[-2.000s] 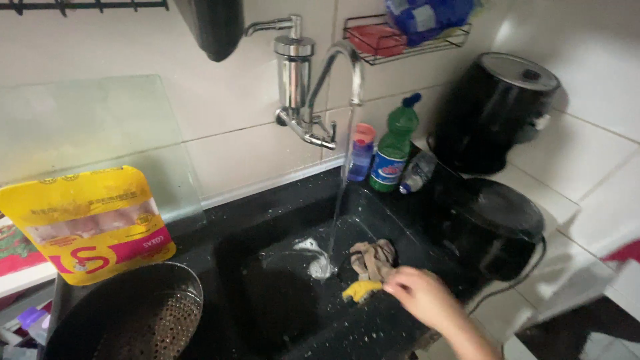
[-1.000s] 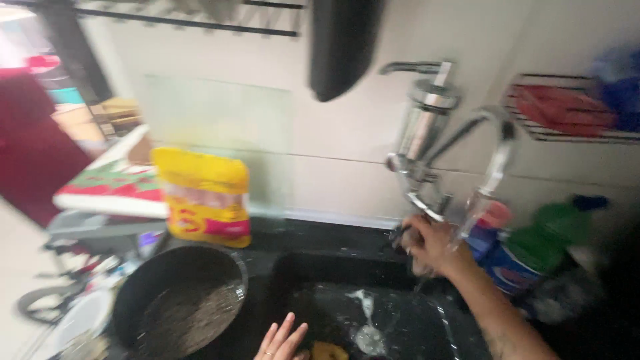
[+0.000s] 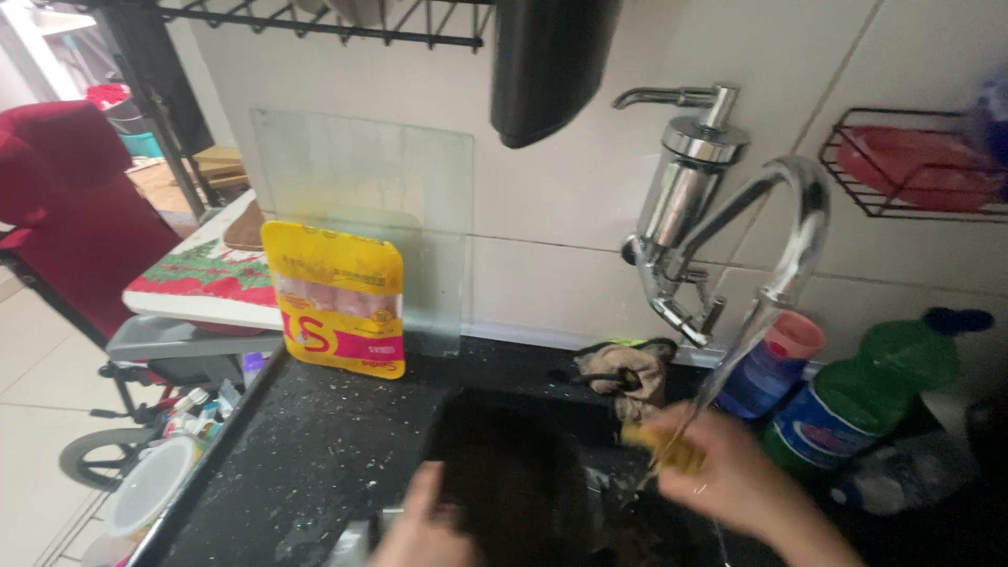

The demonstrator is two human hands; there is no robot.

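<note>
My right hand (image 3: pixel 720 465) grips a yellow sponge (image 3: pixel 669 453) beside the water running from the chrome faucet (image 3: pixel 807 213). My left hand (image 3: pixel 433 512) is blurred at the bottom, closed on the near side of a dark pan (image 3: pixel 512 465) that is tilted over the black sink. A crumpled beige cloth (image 3: pixel 626 370) lies on the sink's back edge, just behind the sponge. The pan's inside cannot be made out, and its lower part runs out of view.
A yellow food package (image 3: pixel 339 299) leans on a glass board (image 3: pixel 429 189) at the left. To the right stand a green bottle (image 3: pixel 866 386) and a blue bottle with a pink top (image 3: pixel 764 370). A wire rack (image 3: pixel 874 209) holds a red item. A black hanging object (image 3: pixel 547 71) juts down above.
The dark pan has moved from the counter at left to the sink, with my left hand on it. My right hand has left the faucet base and now holds the sponge. The cloth lies behind the sink.
</note>
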